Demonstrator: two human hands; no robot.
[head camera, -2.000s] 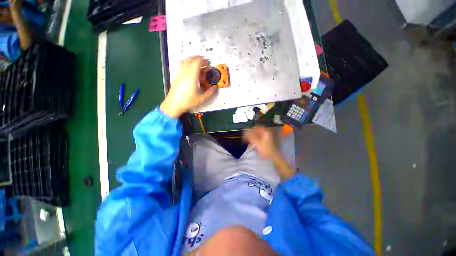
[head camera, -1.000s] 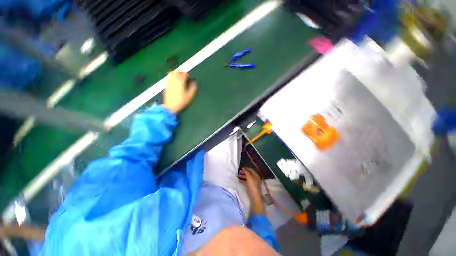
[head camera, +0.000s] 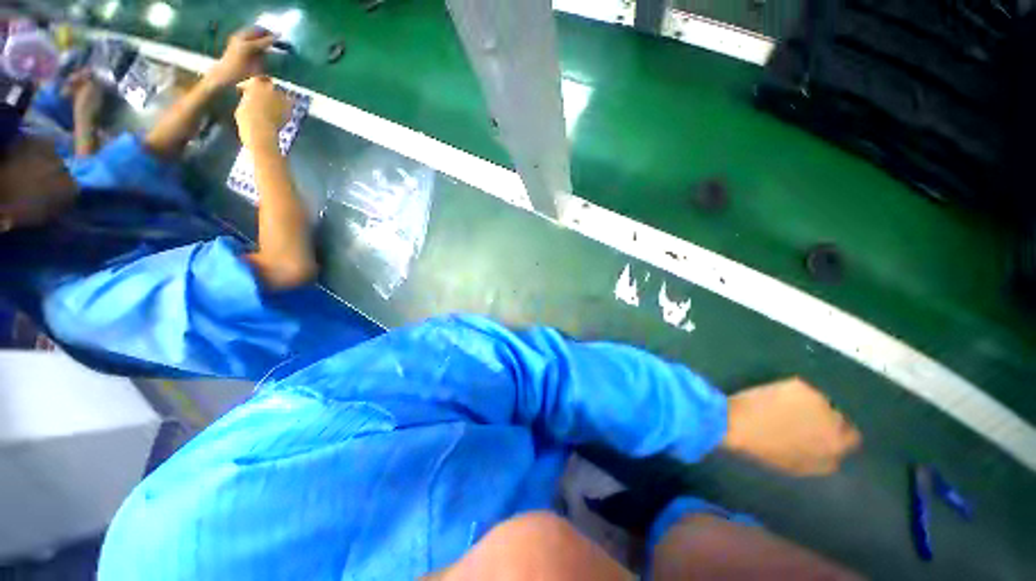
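My left hand (head camera: 795, 429) is over the green bench at the lower right, its fingers curled and blurred. I cannot tell whether anything is in it. Two round black parts lie beyond the white rail, one dark ring-like part (head camera: 824, 262) and one blurred part (head camera: 710, 195). Blue-handled side cutters (head camera: 922, 513) lie right of my left hand, not touching it. A bare forearm below a blue cuff shows at the bottom edge. My right hand itself is not in view.
A white rail (head camera: 727, 276) crosses the bench, with a pale post (head camera: 517, 91) at it. Black trays (head camera: 909, 102) stand upper right. A neighbouring worker's arms reach over a dotted card (head camera: 242, 173), near a clear plastic bag (head camera: 392, 216). White scraps (head camera: 675, 306) lie nearer.
The view has swung left; the white machine and orange fixture are out of frame. My left hand, earlier at the fixture and then near the rail, is now near the side cutters.
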